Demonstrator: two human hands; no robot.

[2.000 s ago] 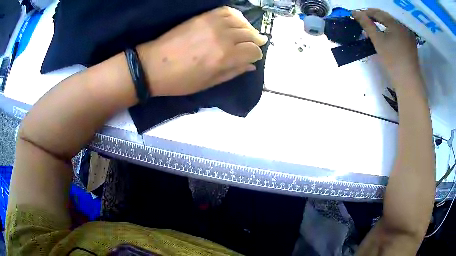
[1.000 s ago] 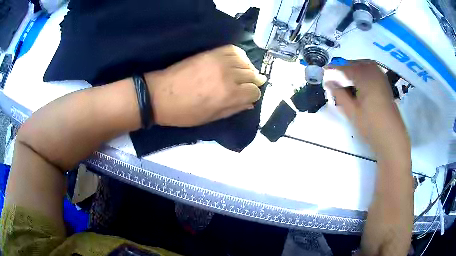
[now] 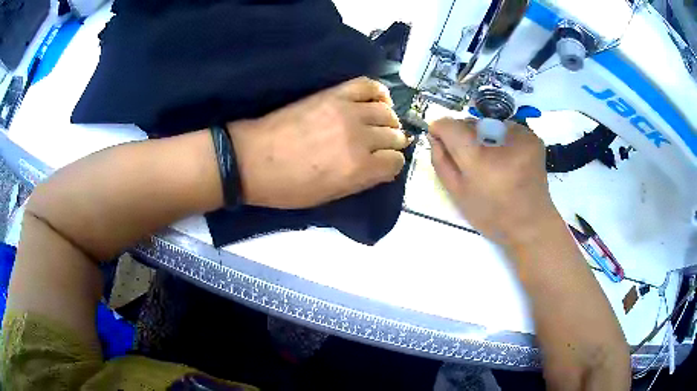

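A large black garment piece (image 3: pixel 222 61) lies on the table left of the needle. My left hand (image 3: pixel 329 145) rests on it, fingers curled at its right edge beside the presser foot (image 3: pixel 420 103), pressing or pinching the fabric. My right hand (image 3: pixel 489 172) is just right of the foot, with thumb and forefinger together at the fabric edge; what is between them is too small to tell. The thread tension dial (image 3: pixel 495 103) partly covers the back of my right hand. The small black pieces seen earlier beside the foot are hidden or out of sight.
The white sewing machine (image 3: pixel 634 114) arches over the right side. A curved black strip (image 3: pixel 581 151) lies under its arm. Thread snips (image 3: pixel 600 248) lie right of my right forearm. A measuring tape strip (image 3: pixel 306 305) runs along the table's front edge. A blue item (image 3: pixel 115 336) shows below the table, lower left.
My right hand has moved left from beneath the machine arm to the presser foot, and the white disc it held is no longer visible. The snips are uncovered. My left hand stays on the fabric.
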